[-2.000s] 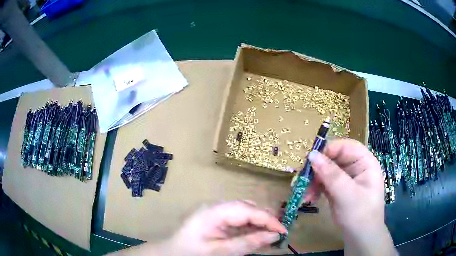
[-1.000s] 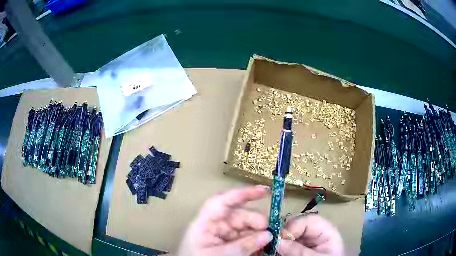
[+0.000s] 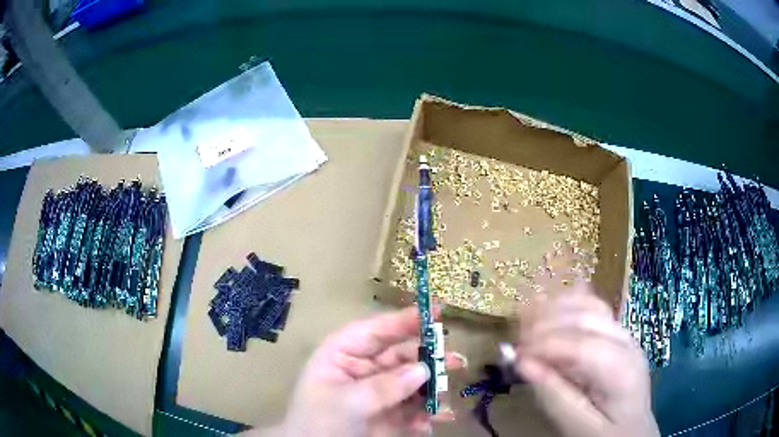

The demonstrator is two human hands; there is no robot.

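My left hand (image 3: 376, 371) grips the rear part of a pen circuit board unit (image 3: 424, 282), held upright with its metallic tip over the left side of the cardboard tray. White parts show along the unit's right edge near my fingers. My right hand (image 3: 589, 358) is blurred, to the right of the unit and at the tray's front edge. A small whitish thing shows at its fingertips; I cannot tell whether it is held. Small dark pieces (image 3: 487, 386) lie between the hands, partly hidden.
The cardboard tray (image 3: 504, 303) holds many gold-tan parts (image 3: 547, 192). A pile of dark rectangular pieces (image 3: 252, 300) lies left of it. A plastic bag (image 3: 248, 141) is behind. Unit stacks lie at the left (image 3: 98, 243) and right (image 3: 709, 247). A blue object (image 3: 107, 10) is far back.
The unit has moved left and now stands more edge-on in my left hand. My right hand has left the unit's rear end and moved right and up, towards the tray.
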